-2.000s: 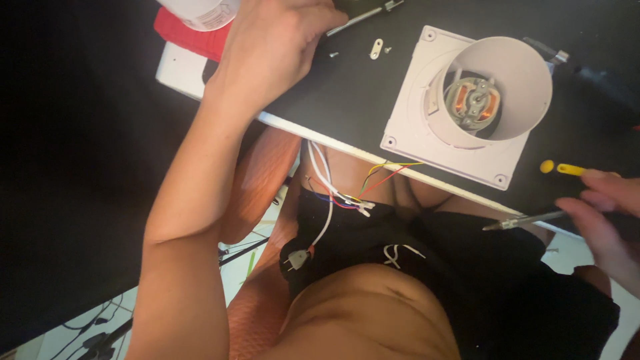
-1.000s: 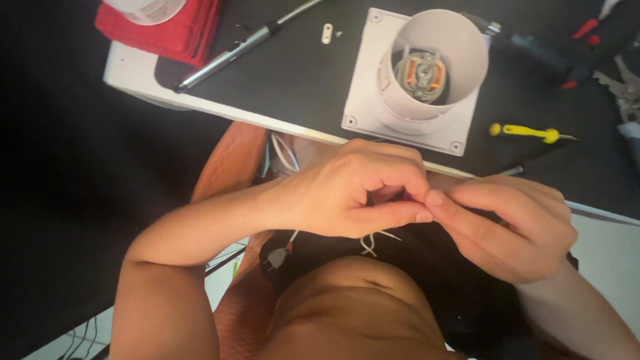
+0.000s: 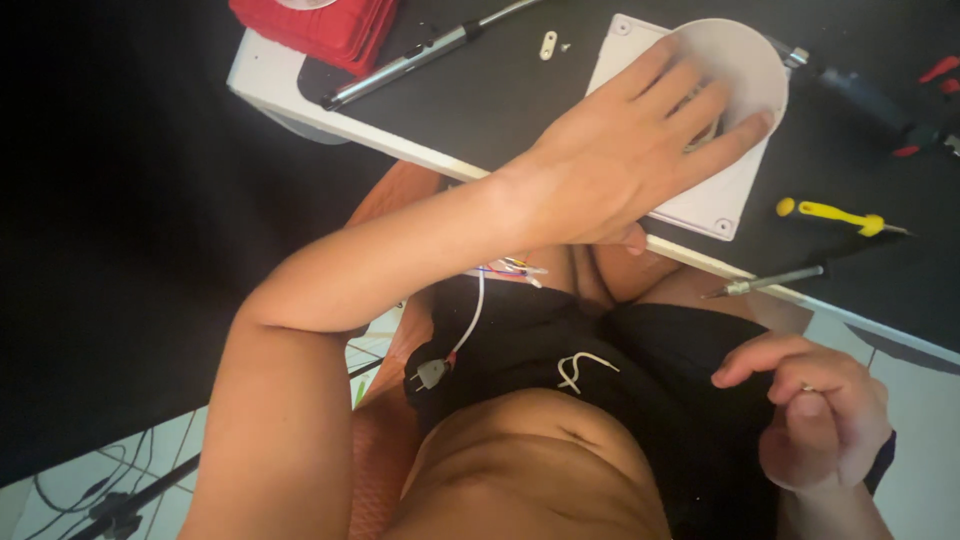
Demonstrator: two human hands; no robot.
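My left hand (image 3: 637,142) lies over the white fan housing (image 3: 690,206), fingers spread across the mouth of its round duct and thumb near the plate's lower edge. Whether it grips is unclear; it hides most of the motor. At the lower right, my right hand (image 3: 825,412) is curled, thumb against finger, with a small pale metal piece (image 3: 808,388) between them, perhaps a screw. Between this hand and the housing, a thin metal-tipped tool (image 3: 776,281) lies across the table's edge. A yellow screwdriver (image 3: 832,214) lies right of the housing.
A silver pen-like tool (image 3: 405,66) with a cable lies by a red case (image 3: 322,34). A white cord clamp (image 3: 548,46) and a tiny screw (image 3: 565,47) are near the housing. Loose wires and a plug (image 3: 431,373) hang at my lap. Dark tools with red parts (image 3: 907,150) lie far right.
My hands were together in front of the table a second ago; now the left is over the fan housing and the right is lower and to the right. The yellow screwdriver was released earlier.
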